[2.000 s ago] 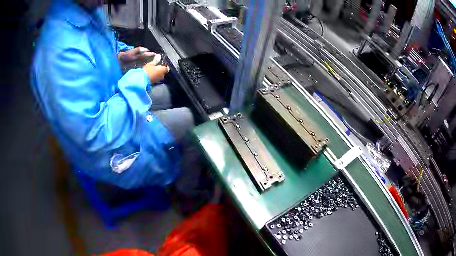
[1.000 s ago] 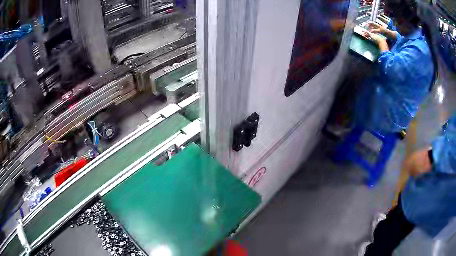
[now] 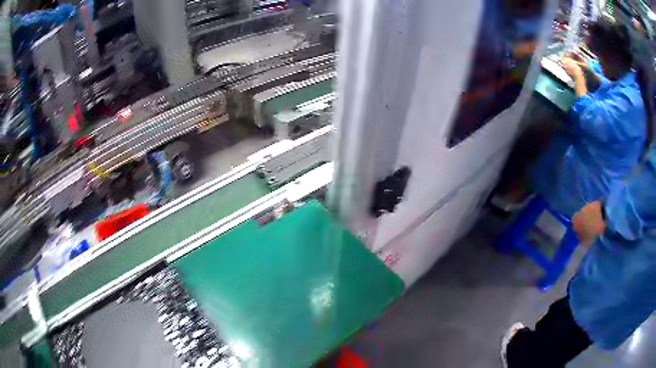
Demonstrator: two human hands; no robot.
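Note:
Neither of my hands is in view. Nearest in front of me, the black parts tray point(image 3: 122, 334) lies at the lower left, cut off by the bottom edge. Small nuts or bushings point(image 3: 180, 316) are heaped along its right side, blurred, with more at its left side. The tray's middle is bare grey. The green mat point(image 3: 288, 280) lies right of the tray and shows glare spots. A small patch of orange-red cloth point(image 3: 350, 357) shows at the bottom edge.
A conveyor belt point(image 3: 208, 208) runs behind the tray and mat, with a pale carrier fixture point(image 3: 295, 159) on it. A red bin point(image 3: 121, 221) is beyond the belt. A white machine panel point(image 3: 424, 93) stands right. One person in blue sits at the upper right; another stands at the right edge.
The view first swung right, away from the carrier fixtures on the mat, then shifted slightly, moving the scene rightward. A pale fixture now shows on the belt by the post. The standing person shows more fully.

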